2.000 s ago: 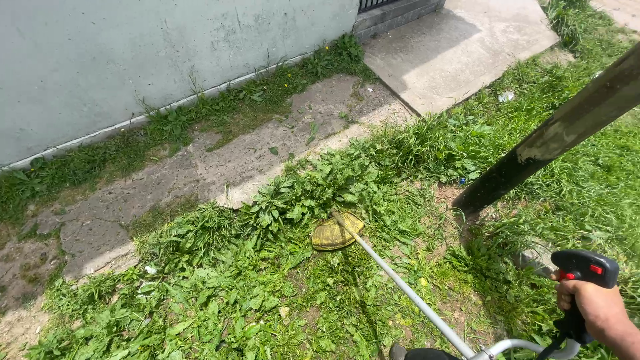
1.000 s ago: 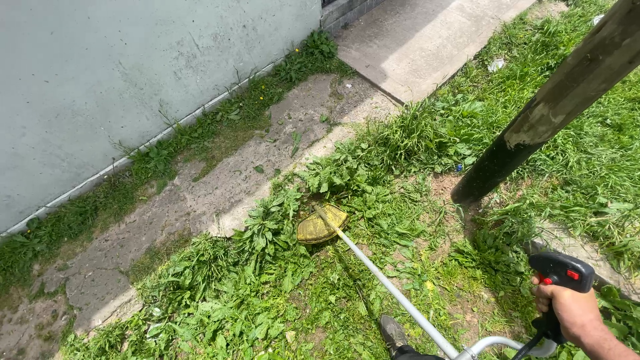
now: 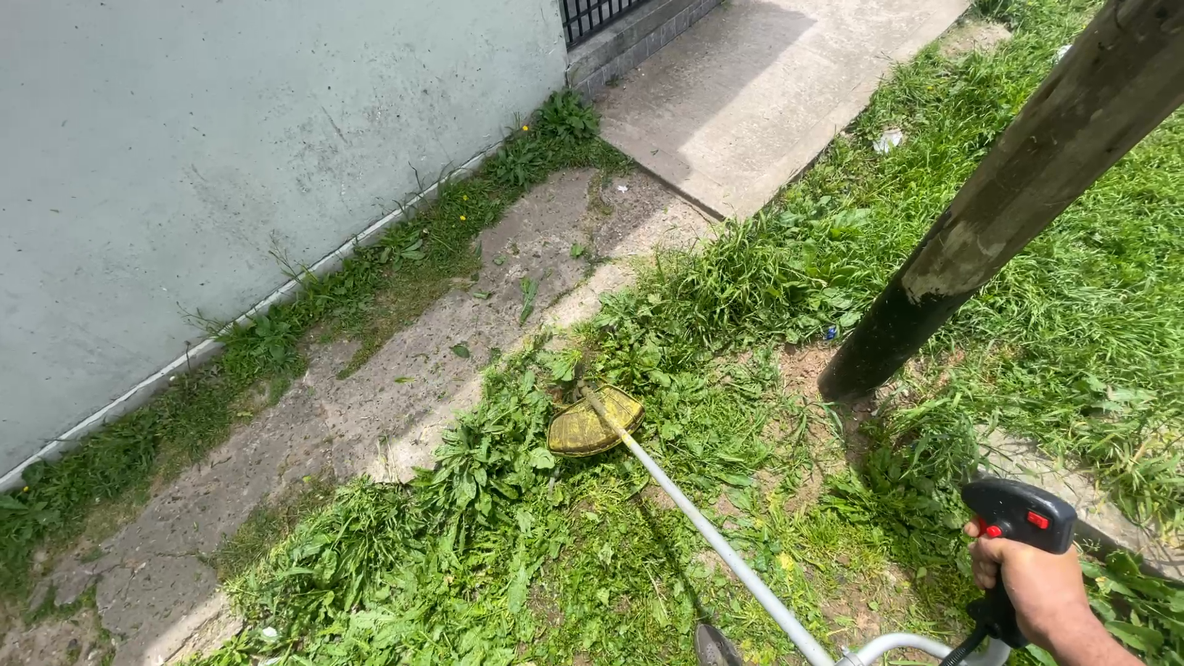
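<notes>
At the lower right my right hand [image 3: 1041, 587] is closed around the black control handle [image 3: 1022, 509] of a brush cutter, which has red buttons. Its pale metal shaft [image 3: 721, 546] runs up and left from the bottom edge to a yellow guard [image 3: 595, 424], stained with green. The guard lies among leafy weeds beside the broken pavement edge; the cutting head under it is hidden by the guard and leaves. A curved handlebar tube [image 3: 893, 643] joins the shaft near the bottom edge. My left hand is outside the view.
A leaning wooden post [image 3: 980, 222] with a black base stands right of the guard. A grey wall [image 3: 277, 139] borders the cracked pavement [image 3: 370, 398]. A concrete slab [image 3: 740, 111] lies beyond. A shoe tip [image 3: 715, 645] shows at the bottom, and a white scrap [image 3: 888, 141] lies in the grass.
Between two seconds and one second ago the guard moved a little left along the weeds beside the pavement. My right hand has stayed on the handle. The view has shifted.
</notes>
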